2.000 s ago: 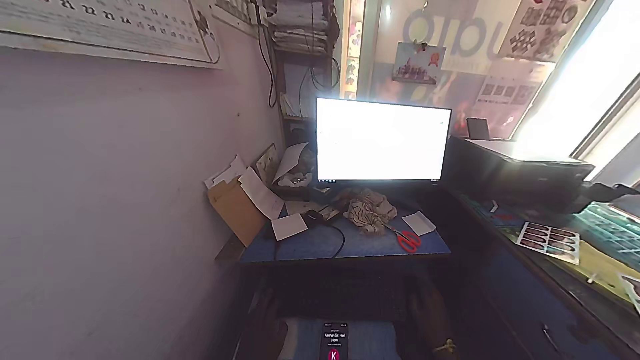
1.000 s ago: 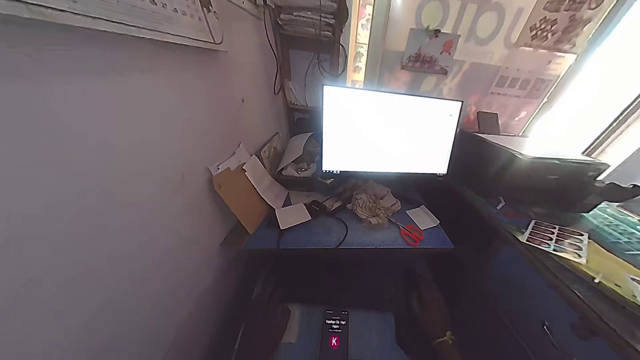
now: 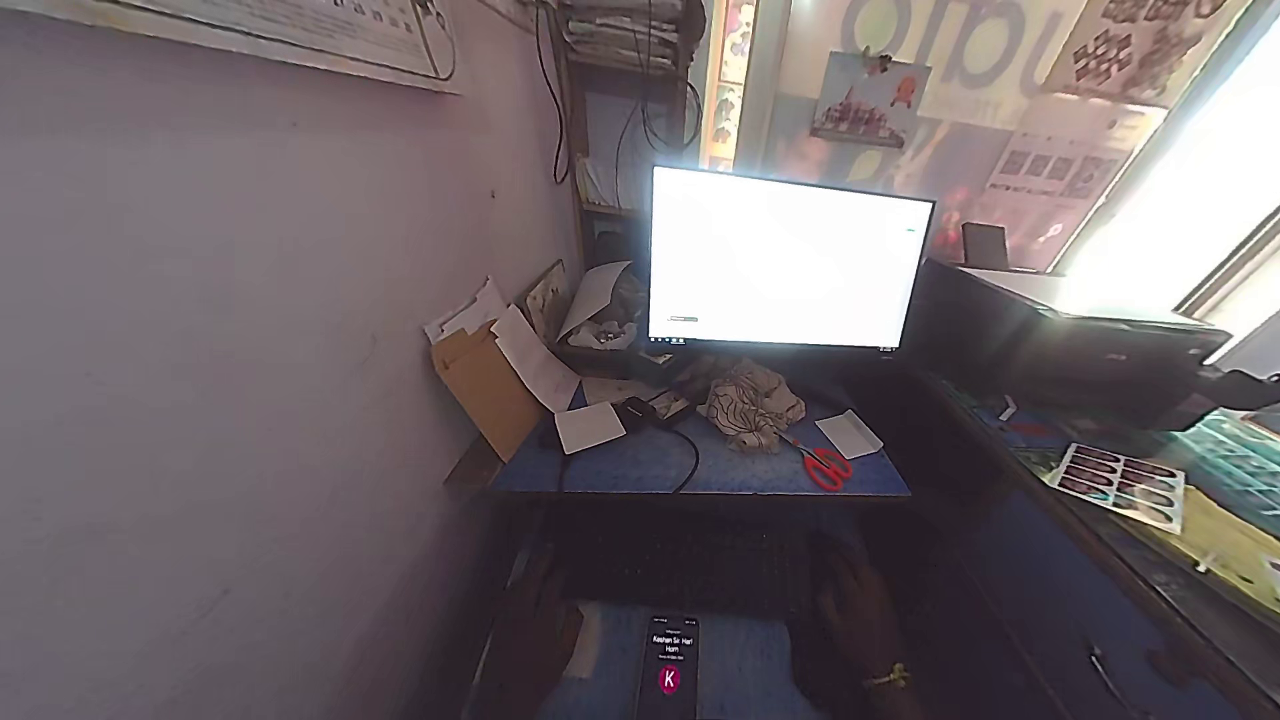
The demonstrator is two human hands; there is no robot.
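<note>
A dark keyboard [image 3: 690, 565] lies in shadow on the lower shelf of the desk. My left hand [image 3: 535, 625] rests at its left end, beside a pale paper piece [image 3: 585, 640]. At the keyboard's right end is my right hand [image 3: 855, 605], with a yellow band at the wrist; shadow hides whether a mouse is under it. A smartphone [image 3: 668, 665] with a lit screen lies between the hands. Above, a lit monitor [image 3: 790, 260] stands behind a crumpled cloth [image 3: 750, 400], red-handled scissors [image 3: 827, 468] and a white card [image 3: 849, 434].
A brown envelope [image 3: 487, 388] and papers [image 3: 535, 358] lean by the wall at left. A black cable [image 3: 692, 455] curls over the blue desktop [image 3: 620, 470]. At right, a black printer [image 3: 1090, 345] and a photo sheet [image 3: 1122, 487] stand on the side counter.
A small label has appeared at the lower left of the monitor's screen. Both hands stay near the keyboard's ends. The view has shifted slightly.
</note>
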